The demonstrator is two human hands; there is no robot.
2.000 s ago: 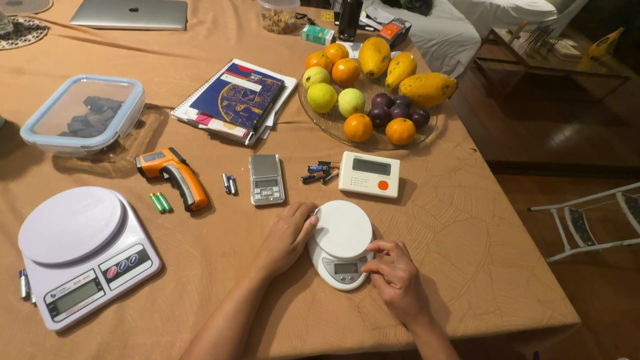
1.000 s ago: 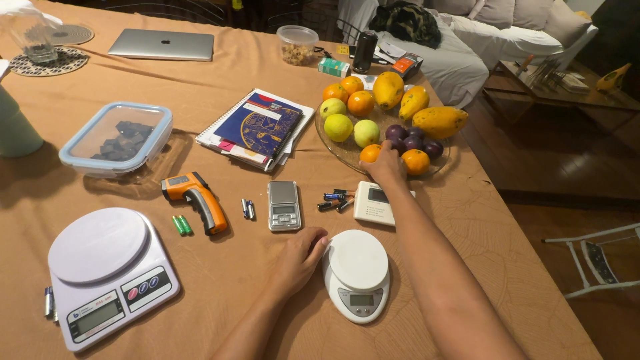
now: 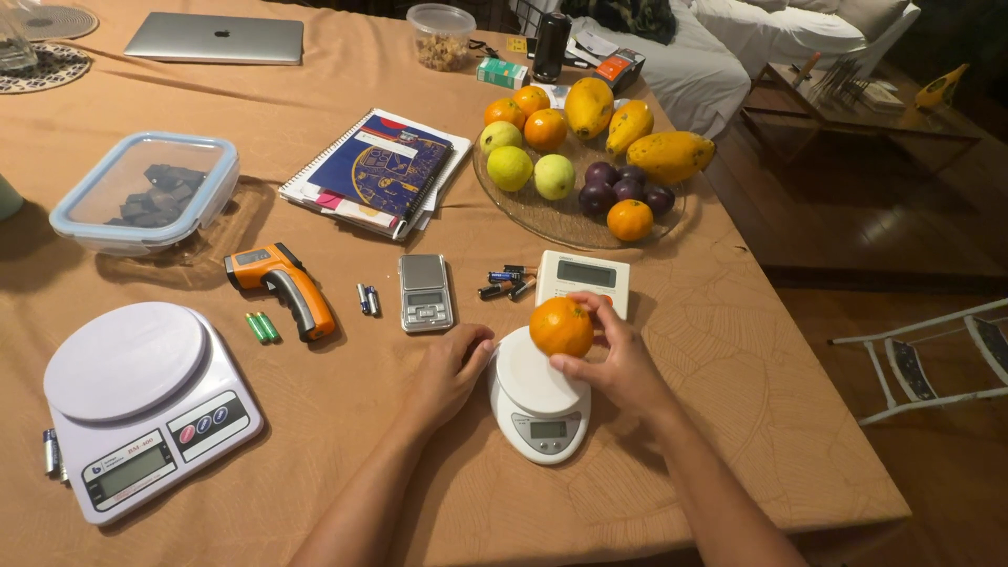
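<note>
An orange citrus fruit (image 3: 561, 327) is between the thumb and fingers of my right hand (image 3: 622, 366), over the back of the small white kitchen scale (image 3: 543, 386). Whether the fruit touches the scale's plate cannot be told. My left hand (image 3: 450, 370) lies at the scale's left edge, fingers curled and holding nothing. Behind the right hand is a white device with a display (image 3: 587, 274), partly hidden. The glass fruit platter (image 3: 512, 213) bears papayas, dark plums, yellow-green fruits and several orange citrus fruits. A silver pocket scale (image 3: 426, 293) sits left of loose batteries (image 3: 508, 281).
A larger white kitchen scale (image 3: 126, 362) stands at left, near an orange infrared thermometer (image 3: 283, 287) and green batteries (image 3: 262, 327). Farther back are a lidded glass container (image 3: 146, 193), spiral notebooks (image 3: 378, 173), a laptop (image 3: 215, 38) and a plastic tub (image 3: 441, 38). The table's edge (image 3: 819, 378) runs along the right.
My right hand went from the small scale's front to the fruit platter, then came back over the scale with an orange citrus fruit. My left hand has stayed by the scale's left side.
</note>
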